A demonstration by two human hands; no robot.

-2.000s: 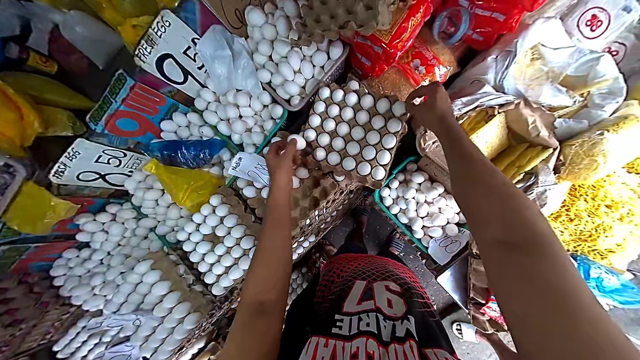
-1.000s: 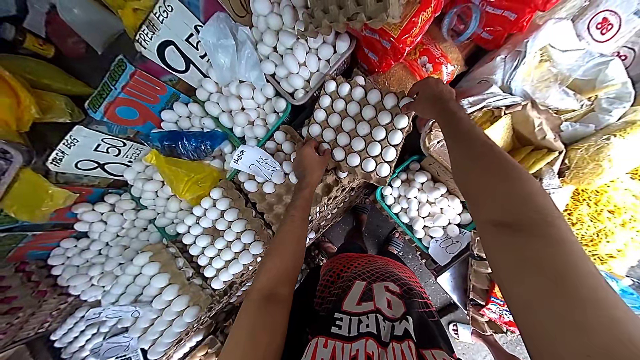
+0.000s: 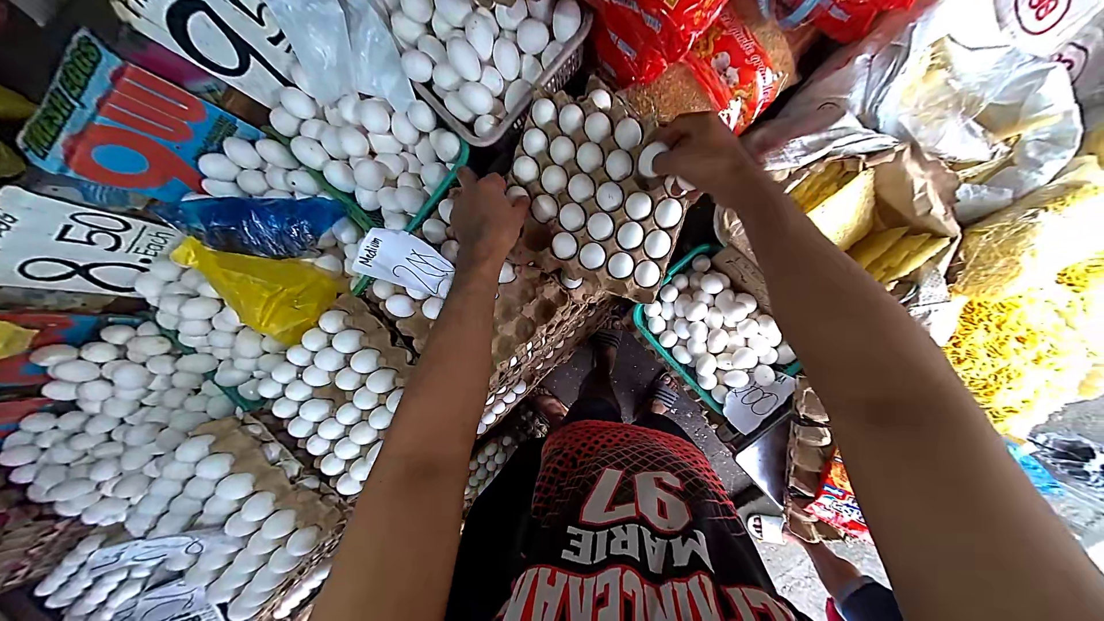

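A cardboard egg tray (image 3: pixel 595 194) full of white eggs lies tilted on top of a stack of egg trays (image 3: pixel 539 332). My right hand (image 3: pixel 703 155) is at its upper right edge, with fingers on a white egg (image 3: pixel 653 160). My left hand (image 3: pixel 487 216) is at the tray's left edge, beside another partly filled tray; its fingers are curled and partly hidden, so I cannot tell whether they hold an egg. Just left of that hand, a white handwritten card (image 3: pixel 404 261) stands among the eggs.
Green-rimmed crates of eggs stand at right (image 3: pixel 642 332) and upper left (image 3: pixel 440 194). Price signs (image 3: pixel 82 246), a yellow plastic bag (image 3: pixel 267 289) and egg piles fill the left. Red packages (image 3: pixel 733 65) and yellow noodles (image 3: pixel 1026 345) lie right. Another person's arm (image 3: pixel 832 569) shows at lower right.
My left hand has moved up and left along the tray's side, away from the lower left edge where it was a second ago. My right hand stays by the tray's right edge.
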